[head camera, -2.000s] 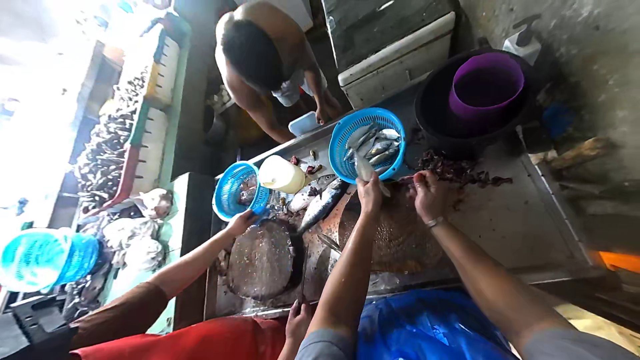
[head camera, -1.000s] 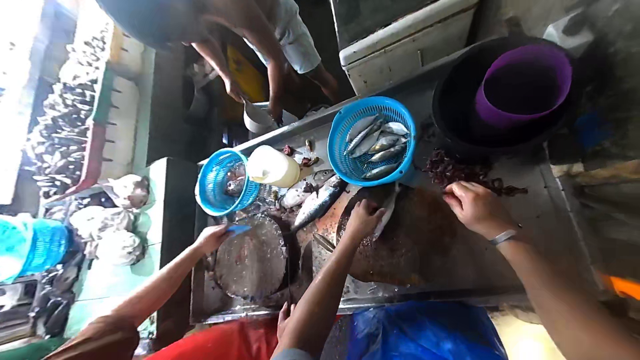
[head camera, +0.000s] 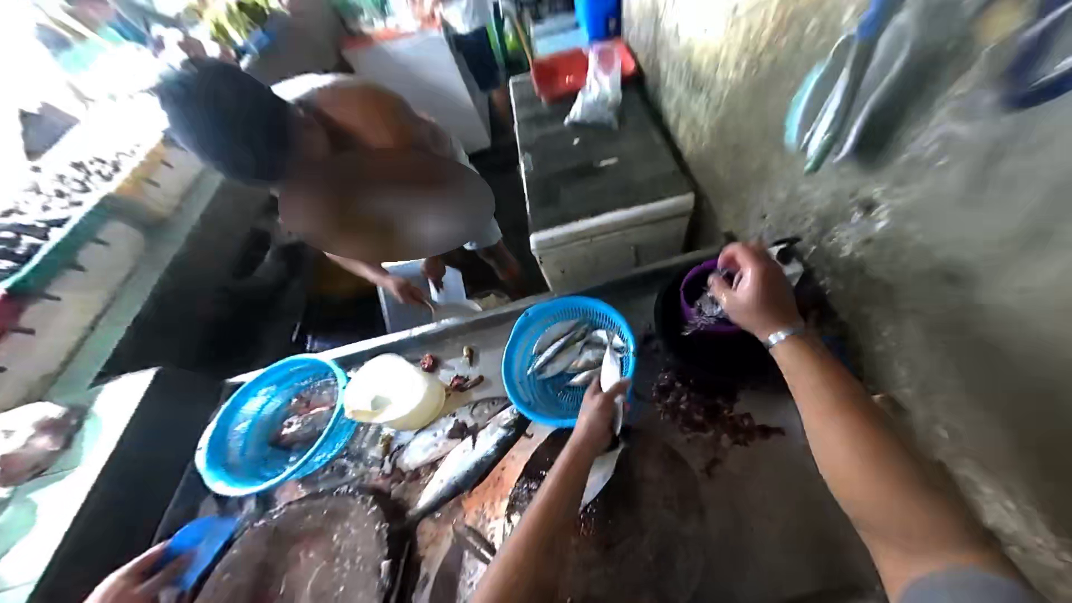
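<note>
My left hand (head camera: 599, 412) grips a small silvery fish (head camera: 613, 368) at the near edge of a blue plastic basket (head camera: 512, 342) that holds several fish (head camera: 574, 352). Over a purple plastic container (head camera: 691, 289), set in a large black basin (head camera: 670, 335), is my right hand (head camera: 756, 289), fingers curled; splashing water or scraps below it blur, and I cannot tell whether it holds anything. Dark red fish entrails (head camera: 712, 414) lie on the metal table between my hands. A larger fish (head camera: 473, 461) lies left of my left forearm.
Another blue basket (head camera: 218, 444) and a cream plastic pitcher (head camera: 398, 394) stand left. A neighbour's hand (head camera: 134, 578) holds something blue beside a round chopping block (head camera: 306, 553). Across the table a person (head camera: 377, 167) bends over a white container. A lidded chest (head camera: 607, 201) stands behind, by the wall.
My right hand has moved from near the entrails to above the purple container. My left hand has moved with a fish from the round board to the basket's edge. The view has swung upward.
</note>
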